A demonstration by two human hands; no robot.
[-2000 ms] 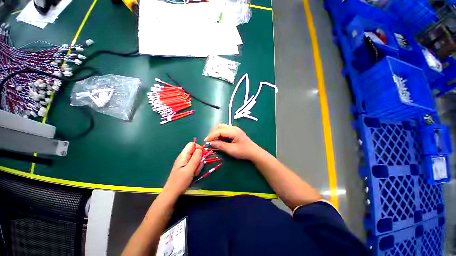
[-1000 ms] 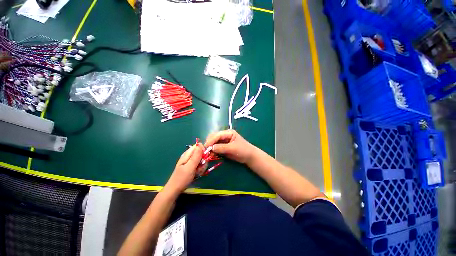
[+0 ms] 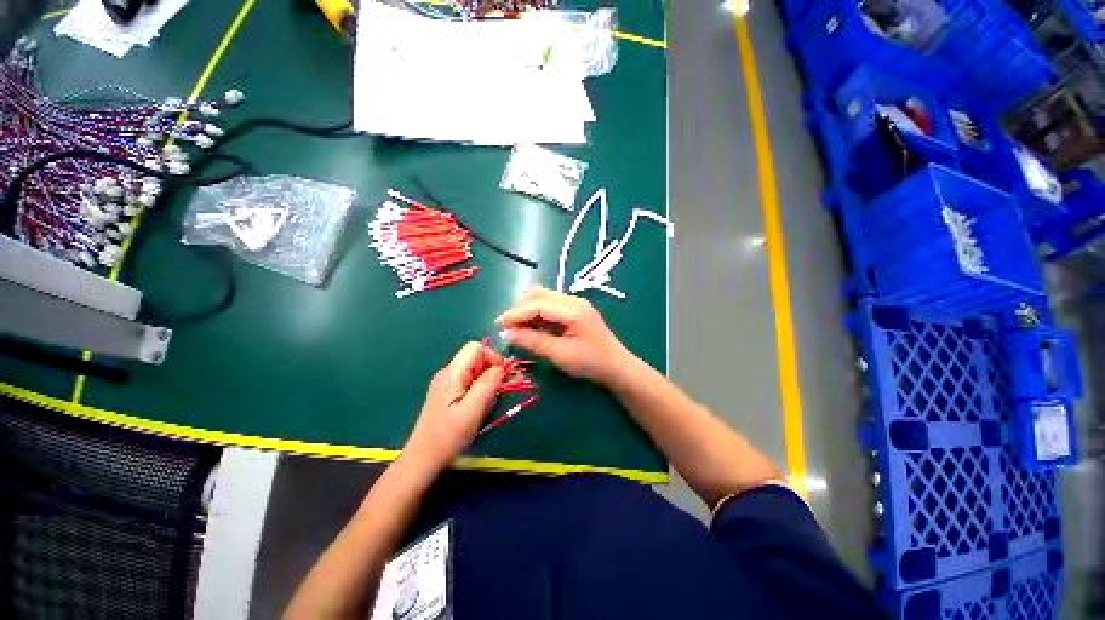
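My left hand point(image 3: 458, 394) holds several short red leads point(image 3: 517, 385) that fan out to its right, near the bench's front edge. My right hand point(image 3: 564, 333) is just right of and above it, with thumb and finger pinching a small white piece point(image 3: 504, 336), likely a sleeve, near the tip of a red lead. A pile of red leads with white ends point(image 3: 424, 242) lies beyond my hands. White tubing point(image 3: 596, 260) lies at the bench's right edge. A small clear bag of white parts point(image 3: 544, 176) lies behind the leads.
A crinkled clear bag point(image 3: 273, 227) lies left of the lead pile, and a thin black lead point(image 3: 479, 227) right of it. White paper point(image 3: 467, 85) is at the back, wire harnesses point(image 3: 91, 182) far left, a metal housing point(image 3: 85, 303) at left. Blue bins point(image 3: 951, 236) stand across the aisle.
My right hand has drawn slightly up and away from my left hand, and the white piece now shows at its fingertips. The view has shifted slightly.
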